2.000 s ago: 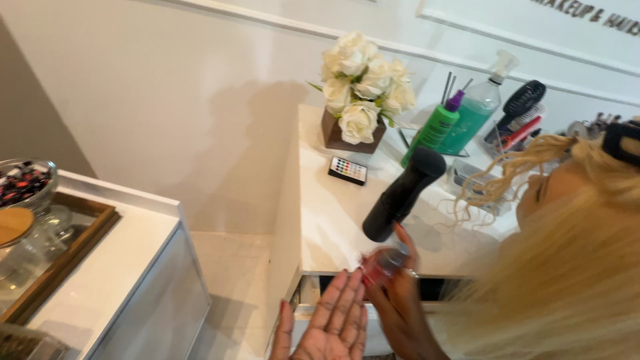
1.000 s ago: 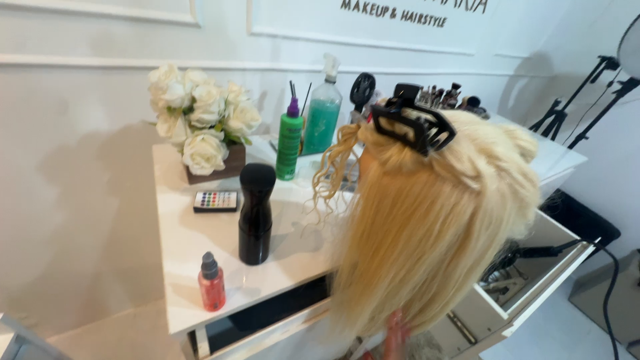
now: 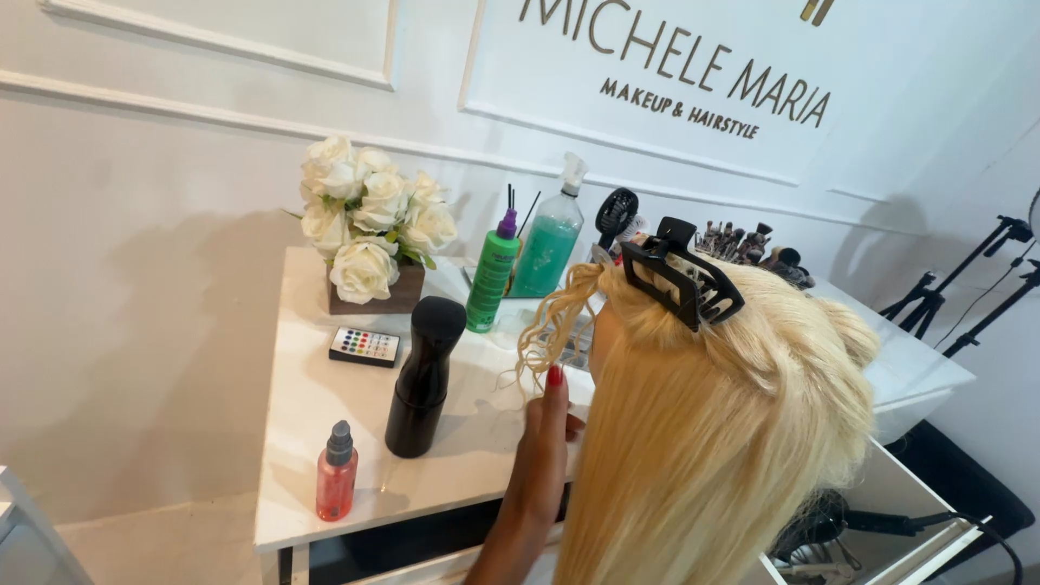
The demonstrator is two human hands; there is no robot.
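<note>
Long blonde hair [image 3: 691, 431] hangs from a head seen from behind and above. A black claw clip [image 3: 681, 280] holds hair up at the crown, with wavy strands loose at the left. My left hand [image 3: 554, 418] is raised beside the left edge of the hair, thumb up, its fingers partly hidden behind the hair; whether they touch or hold any is unclear. My right hand is not in view. On the white table left of my hand stand a black bottle [image 3: 426, 378] and a small pink spray bottle [image 3: 336, 471].
White roses [image 3: 378, 211] in a wooden box, a remote control [image 3: 364, 347], a green bottle [image 3: 492, 272], a teal spray bottle [image 3: 550, 236], a black handheld fan [image 3: 617, 213] and makeup brushes [image 3: 743, 240] stand on the table [image 3: 301, 496]. An open drawer [image 3: 902, 520] holds a black hair dryer [image 3: 816, 520]. Tripods [image 3: 967, 284] stand right.
The pink bottle was in the hands two seconds ago; it now stands on the table. My left hand has come up at the left side of the hair. The view has swung right.
</note>
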